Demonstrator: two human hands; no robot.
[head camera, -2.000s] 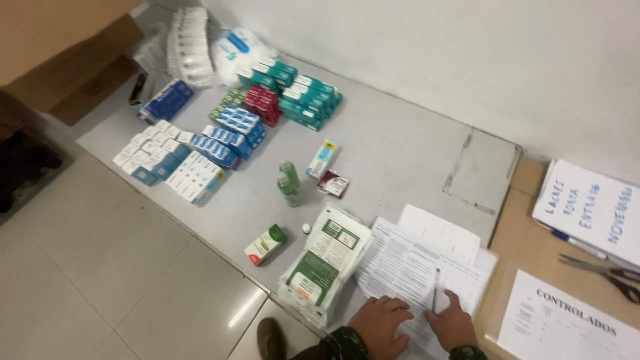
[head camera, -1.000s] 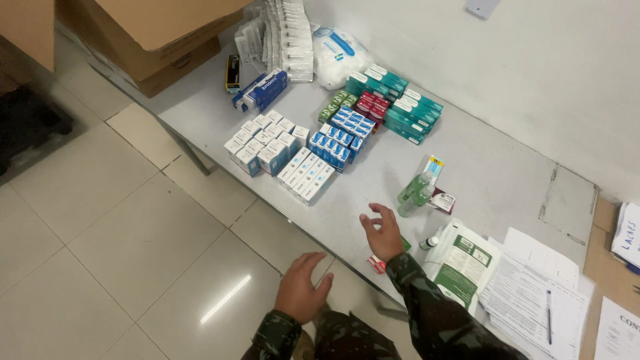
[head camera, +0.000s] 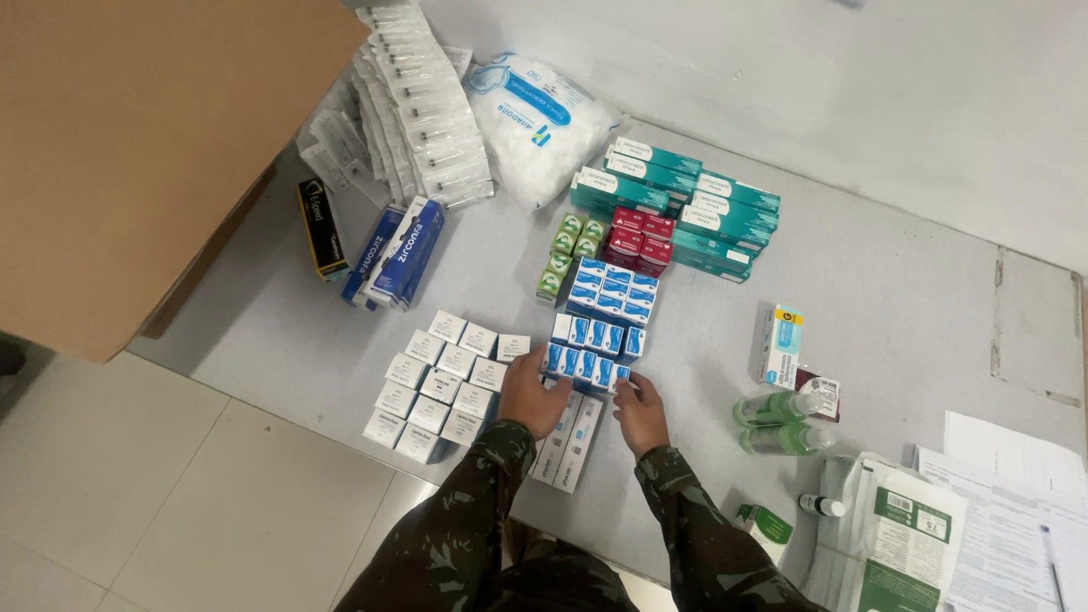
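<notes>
My left hand (head camera: 531, 395) and my right hand (head camera: 639, 413) grip the two ends of a row of small blue-and-white medicine boxes (head camera: 585, 365). Beyond that row stand another short row (head camera: 605, 334) and a block of like boxes (head camera: 614, 289). White cartons (head camera: 442, 382) stand grouped left of my left hand. Long white boxes (head camera: 568, 442) lie between my forearms. Farther back are green-and-white boxes (head camera: 571, 246), dark red boxes (head camera: 637, 240) and stacked teal boxes (head camera: 680, 204).
A cardboard box (head camera: 170, 153) overhangs the table's left end. Packaged syringes (head camera: 425, 110), a bag of disposable caps (head camera: 540, 123) and blue boxes (head camera: 395, 255) lie at the back left. Green bottles (head camera: 769, 425), gloves packets (head camera: 892, 535) and papers (head camera: 1003, 510) are at right.
Both hands have moved from the paper side of the table to the small blue-and-white boxes and taken hold of a row. The view has shifted left along the table.
</notes>
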